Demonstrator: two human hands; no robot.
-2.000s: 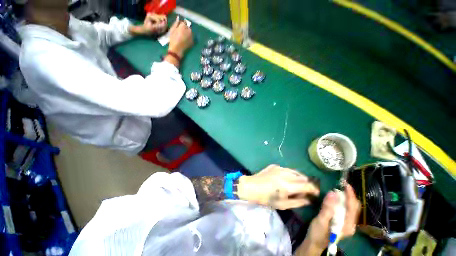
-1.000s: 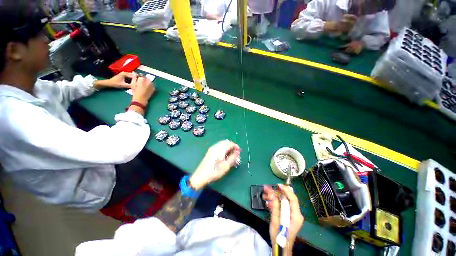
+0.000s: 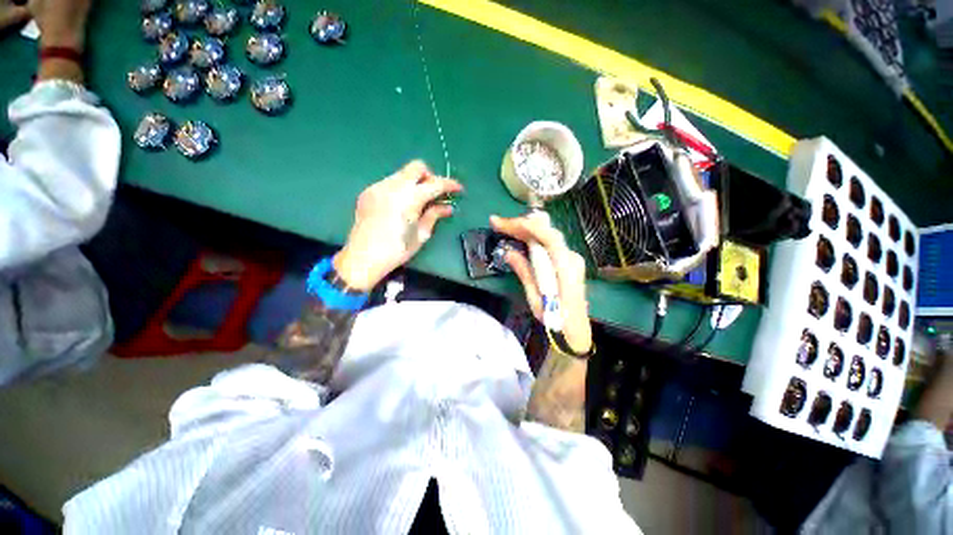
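Observation:
My left hand [image 3: 395, 225] is over the green mat with its fingertips pinched on the end of a thin solder wire [image 3: 434, 105], which runs up the mat. My right hand [image 3: 545, 266] holds the white soldering iron [image 3: 551, 305]; its tip end is near the cream tub [image 3: 544, 162] of silvery shavings. A dark square fixture [image 3: 477, 253] lies on the mat between my hands. A small round module [image 3: 505, 251] is at its right side, partly hidden by my right fingers; whether they touch it I cannot tell.
Several round modules [image 3: 223, 82] lie at the upper left, beside another person's sleeve [image 3: 52, 157]. A fume fan [image 3: 637, 214], a yellow block [image 3: 740, 274] and red-handled cutters [image 3: 684, 141] are on the right. A white tray [image 3: 779, 355] of dark modules and a black tray [image 3: 621, 413] lie beyond.
The view has shifted down and right. My left hand has come close to the fixture, at the wire's end. My right hand has moved onto the fixture's right side, where a module now shows.

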